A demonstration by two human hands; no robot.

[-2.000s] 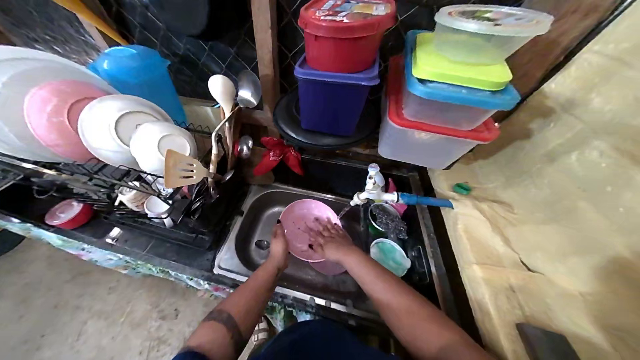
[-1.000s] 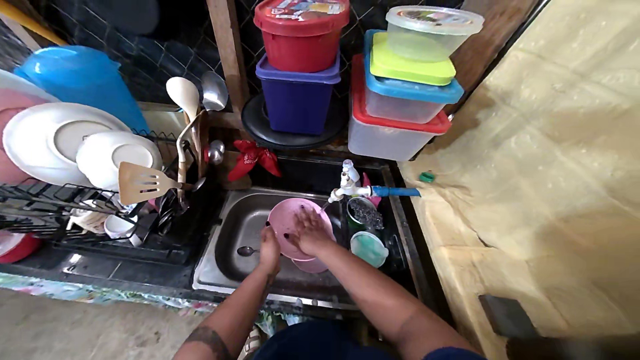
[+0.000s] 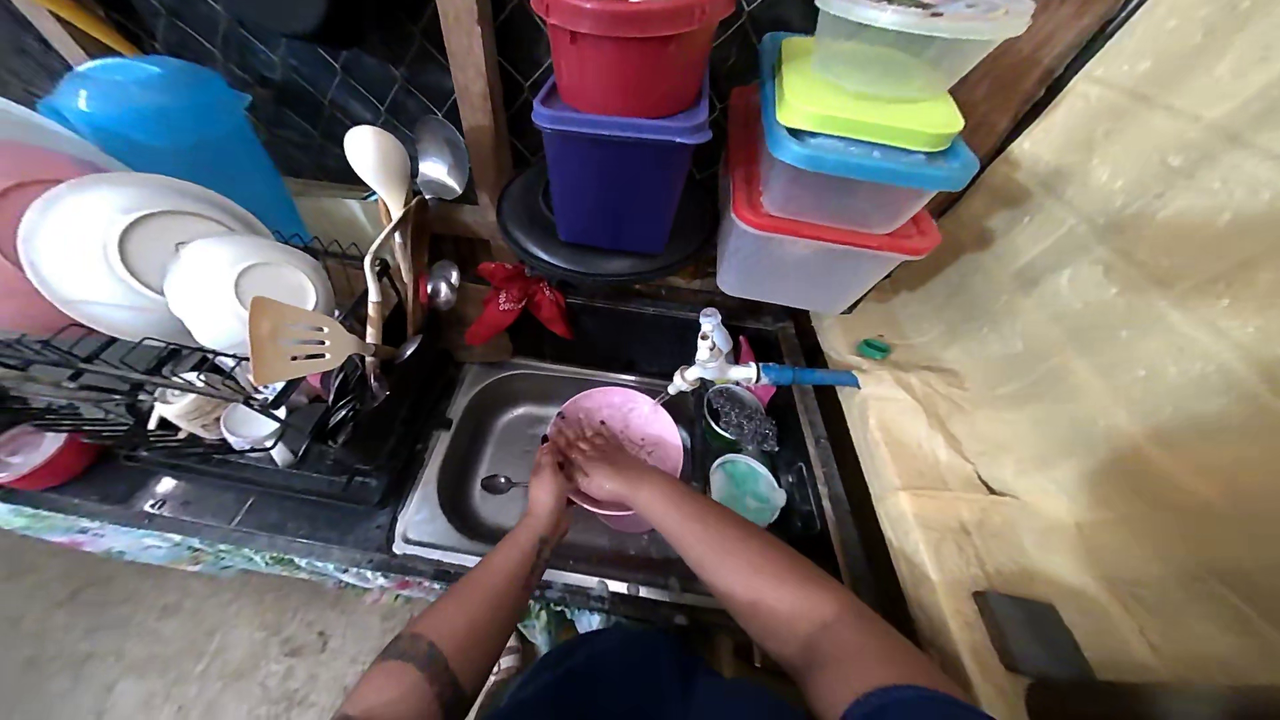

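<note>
A pink plastic bowl [image 3: 645,425] is tilted in the stainless steel sink [image 3: 470,430], with dark bits on its inner face. My left hand [image 3: 548,485] grips the bowl's left rim. Spread flat, my right hand [image 3: 597,460] lies against the inside of the bowl near that rim. Water runs from the white faucet [image 3: 710,360] onto the bowl's upper right edge. Part of another pink dish [image 3: 628,522] shows beneath it. A spoon [image 3: 500,484] lies in the sink left of my hands.
Right of the sink stand a tub with a mesh scourer [image 3: 738,415] and a tub of green paste [image 3: 747,490]. A black dish rack [image 3: 90,380] holds plates and cups at left, beside upright utensils and a slotted turner [image 3: 300,340]. Lidded containers [image 3: 800,265] are stacked behind.
My right hand has moved left across the bowl's inside, toward the left rim. My left hand still holds the rim. The view has shifted a little.
</note>
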